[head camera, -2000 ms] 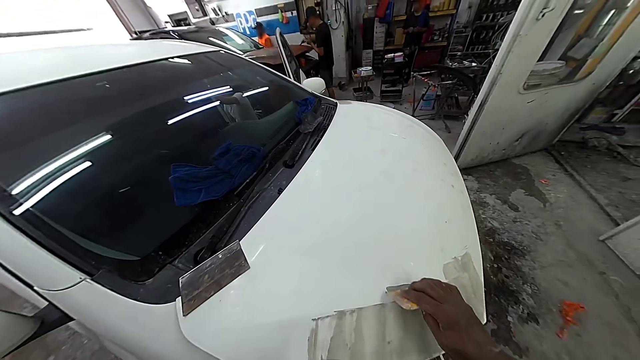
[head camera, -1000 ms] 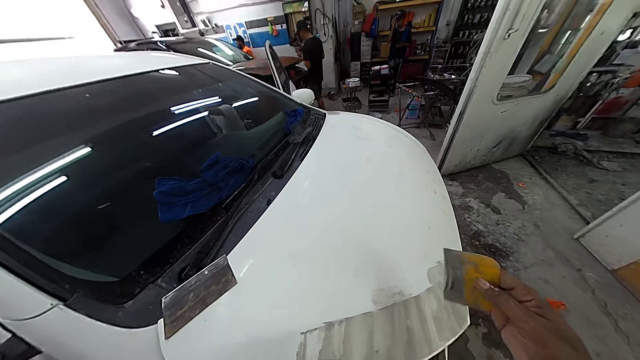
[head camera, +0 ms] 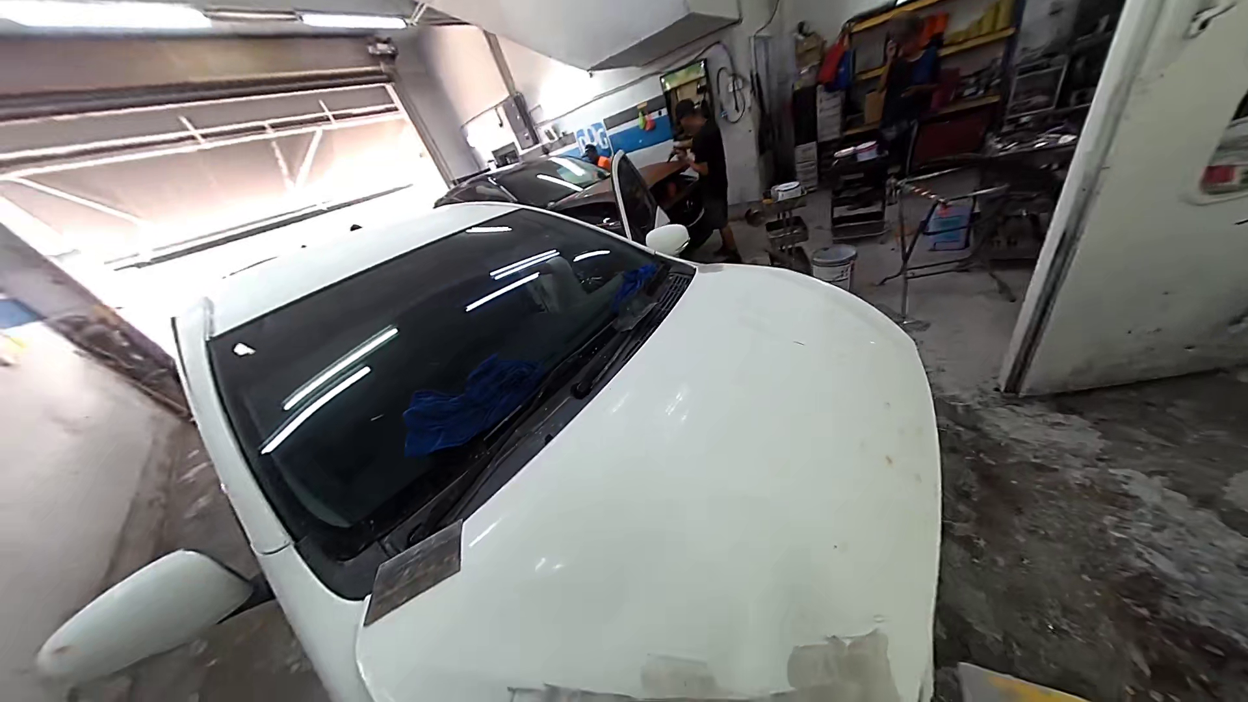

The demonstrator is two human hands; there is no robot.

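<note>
Neither of my hands shows now. A white car hood (head camera: 741,468) fills the middle of the view, with patches of grey-beige filler (head camera: 843,668) along its bottom edge. A thin rectangular metal plate (head camera: 417,572) lies on the hood's rear corner, near the windshield's base. A crumpled blue cloth (head camera: 473,402) rests at the lower windshield (head camera: 390,351), near the wipers. At the bottom right edge, part of a flat piece with a yellow patch (head camera: 1014,685) shows; whether a hand holds it cannot be told.
The near side mirror (head camera: 146,609) juts out at lower left. A large white panel (head camera: 1141,224) stands at right. Beyond the hood are a bucket (head camera: 834,263), a metal stand (head camera: 907,244) and another car with its door open. A person in dark clothes (head camera: 707,166) stands there; another is by the shelves.
The hand with the yellow-handled spreader, over the hood's lower right a second ago, is out of sight. The view has swung up and left.
</note>
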